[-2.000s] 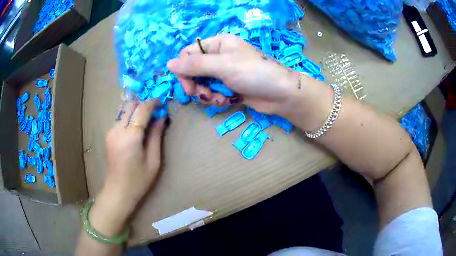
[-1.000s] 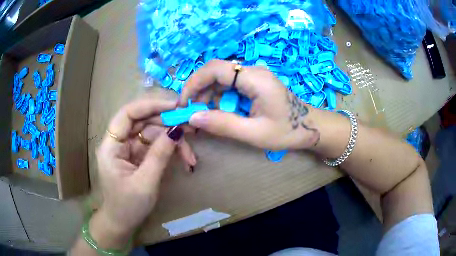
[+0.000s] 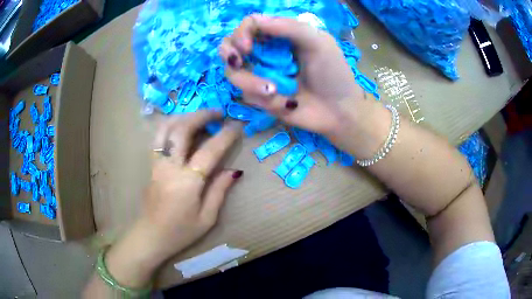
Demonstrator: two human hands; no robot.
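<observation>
My right hand (image 3: 303, 76) is turned partly palm up, fingers curled around several small blue plastic parts (image 3: 273, 61), above the pile. My left hand (image 3: 189, 175) is blurred, with its fingertips among loose blue parts at the mouth of the clear bulk bag (image 3: 175, 47). Blue shows between its fingers, but I cannot tell whether it grips a part. A few loose blue parts (image 3: 272, 146) lie on the brown cardboard just below my right hand.
A shallow carton (image 3: 76, 140) with scattered blue parts stands at left, another carton (image 3: 58, 29) behind it. A second clear bag of blue parts (image 3: 417, 35) and a black flat object (image 3: 485, 49) lie upper right. A whitish tape strip (image 3: 211, 260) is near the front edge.
My hands have moved apart from the blue part they held between them. My left hand has moved to the loose parts. My right hand has turned its palm upward over the pile.
</observation>
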